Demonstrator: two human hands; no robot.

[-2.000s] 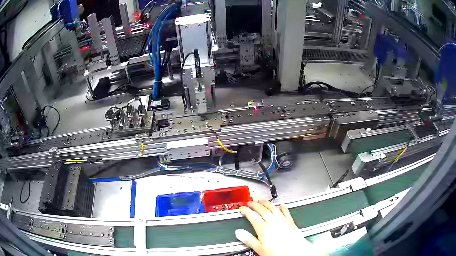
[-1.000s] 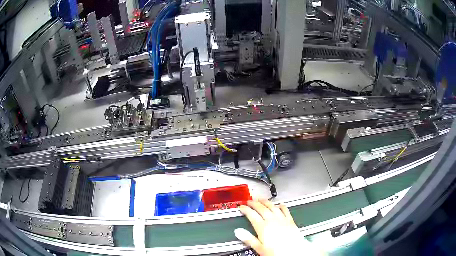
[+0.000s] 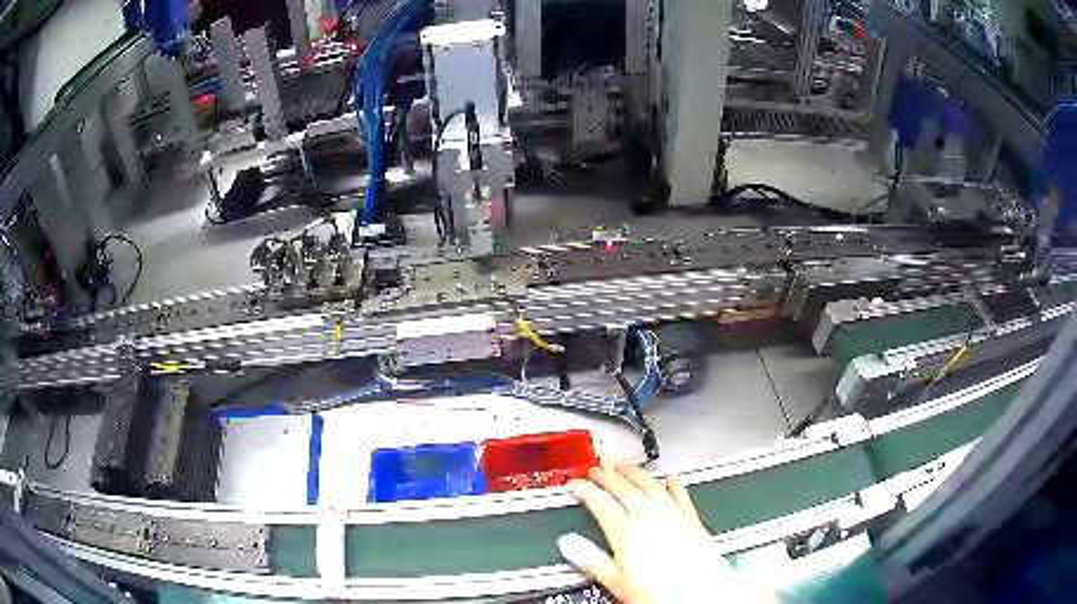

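My right hand (image 3: pixel 647 533) lies palm down across the green conveyor belt (image 3: pixel 461 550), fingers spread, fingertips at the belt's far rail. It holds nothing that I can see. My left hand is not in view. The red parts bin (image 3: pixel 541 455) stands just beyond the rail at my fingertips, with small parts scattered in it. The blue parts bin (image 3: pixel 425 472) stands left of it. A flat grey fixture plate (image 3: pixel 148 531) with holes lies on the belt's left end.
Stacked black fixtures (image 3: pixel 160 437) stand left of the bins. Behind runs a long metal track (image 3: pixel 638 295) with cables below it. A thick pale machine frame (image 3: pixel 986 466) curves up at the right. Small parts, partly cut off, show at the bottom edge.
The whole view has shifted very slightly. My right hand has stayed in the same place on the belt.
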